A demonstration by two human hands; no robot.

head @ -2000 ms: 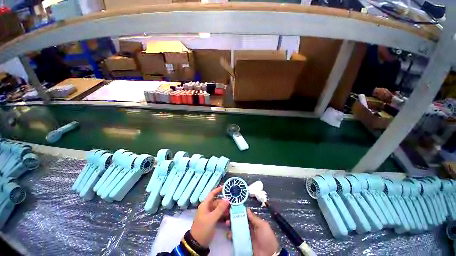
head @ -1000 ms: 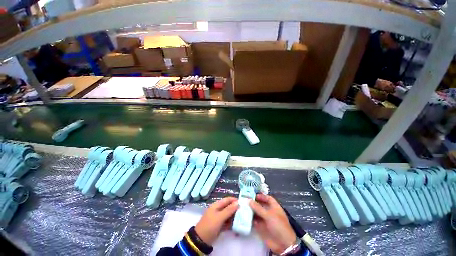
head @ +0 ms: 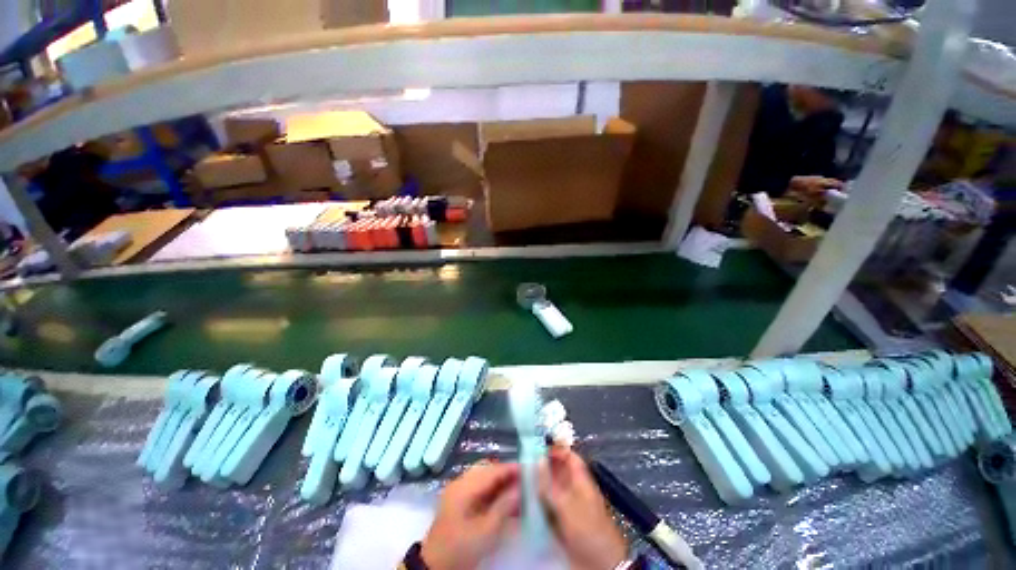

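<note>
A turquoise handheld fan is held upright and edge-on between my hands, a little blurred. My left hand grips its handle from the left. My right hand grips it from the right. The lower handle is partly hidden by my fingers. A black stick tool with a white fluffy end lies on the film just right of my right hand, partly hidden by it. A white pad lies under and left of my left hand.
Fan rows lean on the film at left and right. Behind the bench runs a green conveyor belt with two fans on it. Cardboard boxes stand beyond it. A shelf post rises at right. A person is at the far right.
The fan has turned from grille facing me to edge-on, still between both hands. The view has shifted right, so the rows and boxes appear further left.
</note>
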